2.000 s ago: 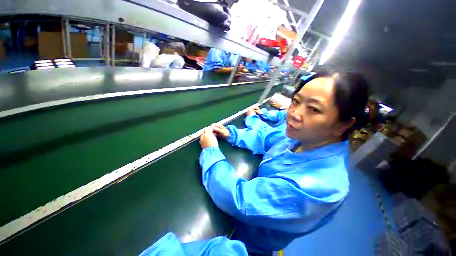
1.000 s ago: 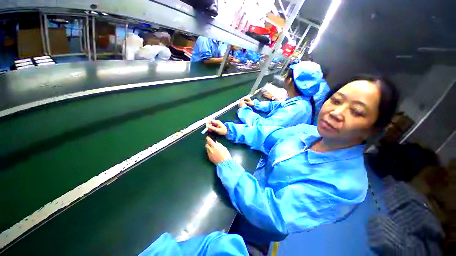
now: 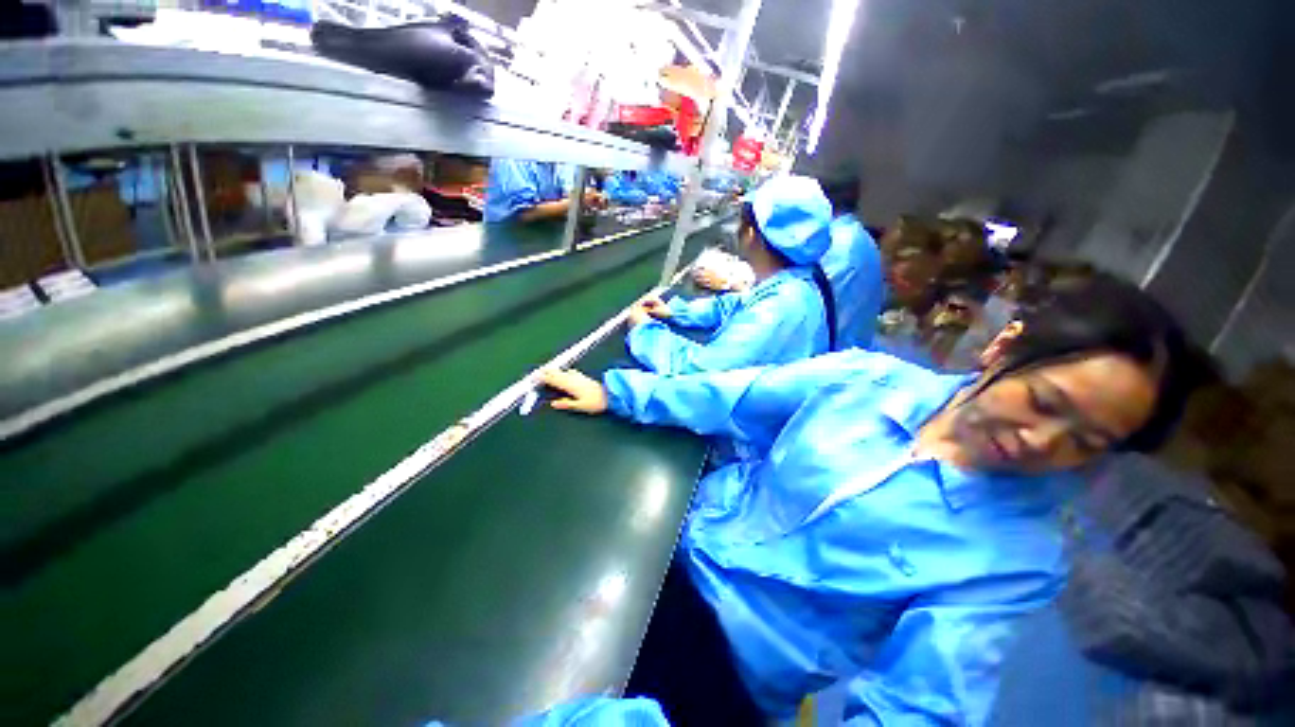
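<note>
Neither of my hands is in the picture. Only a piece of my light-blue smock (image 3: pixel 604 712) shows at the bottom edge. The dark green, shiny workbench top (image 3: pixel 469 568) lies in front of me, with light glare on it. The white, chipped guard rail (image 3: pixel 306 544) runs along its far side. Beyond it is the green conveyor belt (image 3: pixel 199 490). A small white strip (image 3: pixel 530 402) is at the neighbouring person's fingertips beside the rail.
A person in a light-blue smock (image 3: pixel 852 483) leans at the bench on the right. Another person wears a blue work cap (image 3: pixel 791 220) farther along. An upright post (image 3: pixel 696 199) rises from the rail. A black item (image 3: pixel 405 53) lies on the overhead shelf (image 3: pixel 256 111).
The view has shifted. The neighbouring person has leaned to the right with head lowered, and one of their hands has left the bench edge. My sleeve shows less at the bottom.
</note>
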